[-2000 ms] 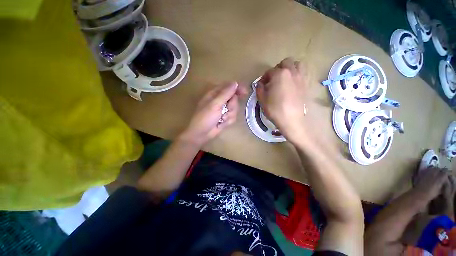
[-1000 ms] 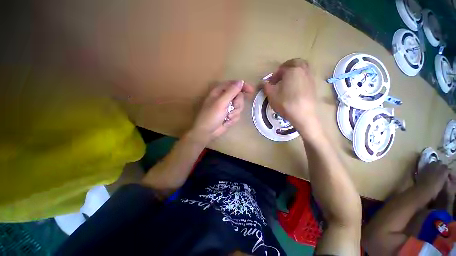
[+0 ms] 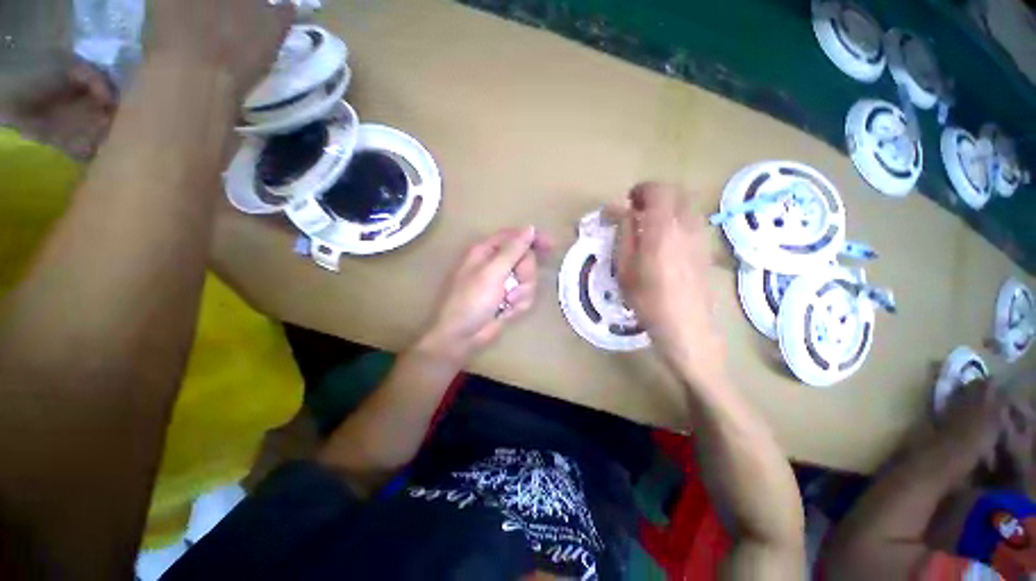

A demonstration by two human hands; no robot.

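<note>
A white slotted round housing [image 3: 585,297] lies on the brown tabletop in front of me, its side tab pointing up. My right hand [image 3: 665,267] is over its right part, hiding that side. The right fingertips are bunched beside the tab, and I cannot tell whether they hold anything. My left hand [image 3: 489,289] is left of the housing, apart from it. It is curled around small white pieces [image 3: 510,284], with thumb and forefinger together.
Overlapping housings with pale blue strips [image 3: 784,216] lie at right. Black-centred housings [image 3: 369,193] are stacked at left, beside another person's arm [image 3: 125,261]. A green conveyor [image 3: 750,97] carries more discs. Another person's hands [image 3: 983,420] work at far right.
The neighbour's arm now reaches across the left side, over the stack. My right hand's fingers have moved off the tab, which now shows. The view has shifted slightly.
</note>
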